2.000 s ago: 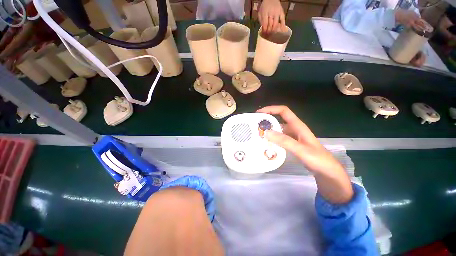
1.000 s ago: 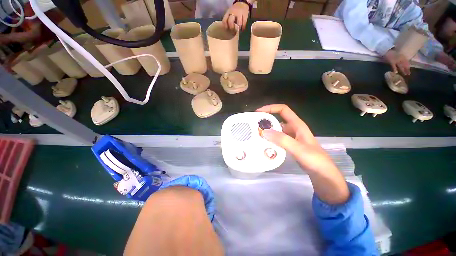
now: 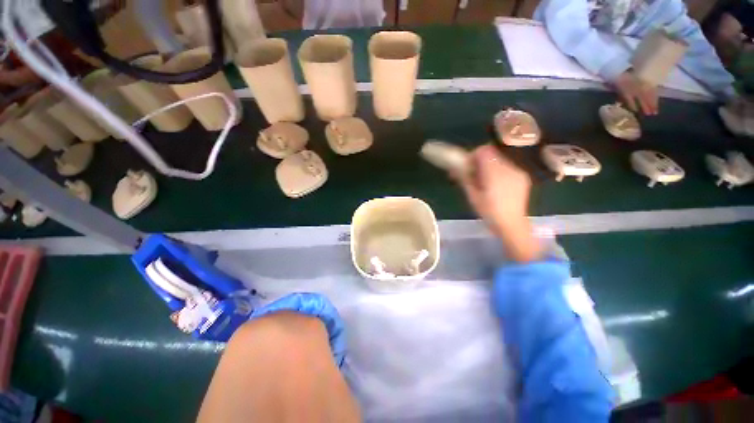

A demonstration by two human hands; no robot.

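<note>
A beige cup-shaped housing (image 3: pixel 395 235) stands upright near the bench edge with its mouth open. Small white pieces show at its bottom. My right hand (image 3: pixel 494 186) is over the belt, to the right of and beyond the housing, blurred. It holds a beige end cap (image 3: pixel 445 155), seen nearly edge-on. My left forearm (image 3: pixel 281 372) shows large at the bottom left of centre; I cannot make out its hand or fingers.
Several end caps (image 3: pixel 302 173) and tall beige housings (image 3: pixel 328 76) stand on the dark green belt (image 3: pixel 380 173). A blue tape dispenser (image 3: pixel 194 289) is at left, under a white cable (image 3: pixel 99 120). A salmon tray (image 3: pixel 15 301) is far left. Another person's hand (image 3: pixel 635 92) is at upper right.
My right hand has lifted the cap off the housing and moved it up and right over the belt, leaving the housing open. Belt items shifted left. The hand in the back housings is gone.
</note>
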